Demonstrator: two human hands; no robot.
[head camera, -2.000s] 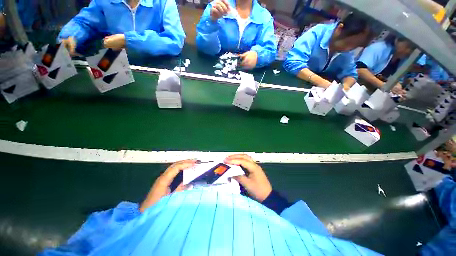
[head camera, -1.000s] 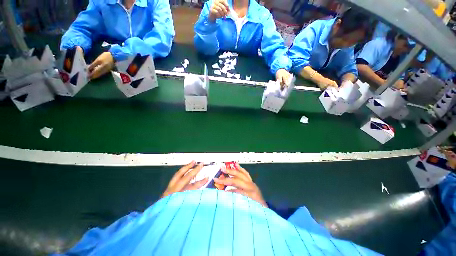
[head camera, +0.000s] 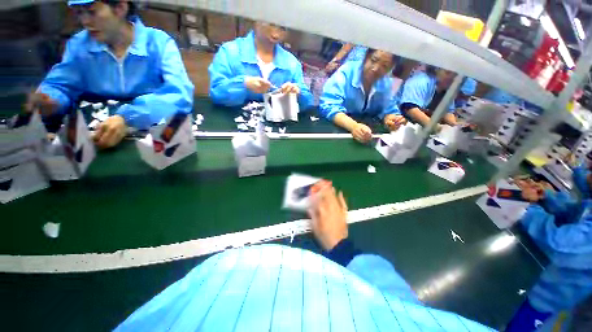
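Note:
A closed white product box (head camera: 297, 192) with a dark and red-orange picture is at the near side of the green conveyor belt, just beyond the whitish edge strip. It is slightly blurred. My right hand (head camera: 330, 217) reaches over the strip with its fingers on the box's right end. I cannot tell whether the fingers grip it or only touch it. My left hand is not in view.
Open boxes with raised flaps stand along the belt's far side, one at the middle (head camera: 250, 154). A closed box (head camera: 446, 169) lies farther right. The edge strip (head camera: 195, 248) crosses in front of me. Several workers sit opposite; another holds a box at right.
The closed box has moved from the near bench, between both hands, over the strip onto the belt side with my right hand. My left hand has left the view. The camera view has shifted.

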